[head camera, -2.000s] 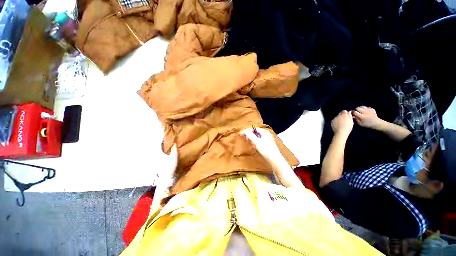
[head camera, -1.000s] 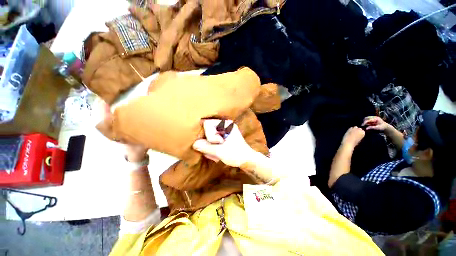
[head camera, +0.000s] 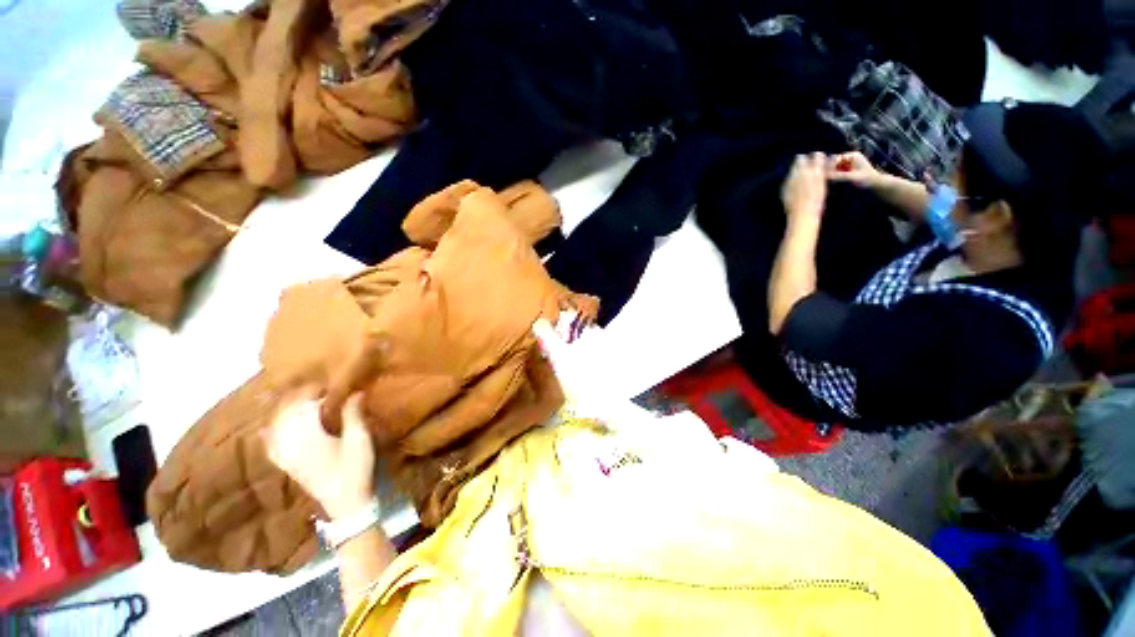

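A tan-brown padded jacket (head camera: pixel 436 324) lies bunched in front of me on the white table, with a quilted part spread to the lower left. My left hand (head camera: pixel 321 454) is on the jacket's left side, fingers curled around a fold of the cloth. My right hand (head camera: pixel 555 342) is at the jacket's right edge, partly cut by the bright sleeve and blurred. Small thread snips (head camera: pixel 575 324) with dark and reddish glints show at that hand.
Brown jackets with plaid patches (head camera: pixel 224 137) are heaped at the upper left. Black garments (head camera: pixel 535 87) lie on the far side. A masked co-worker (head camera: pixel 921 311) sits at the right by a red stool (head camera: pixel 747 404). A red box (head camera: pixel 62 529) and a phone (head camera: pixel 135 473) are at left.
The jacket has been turned and its folds shifted, with a quilted part now at lower left. My hands have moved apart, the right to the jacket's right edge. The view has swung to the right.
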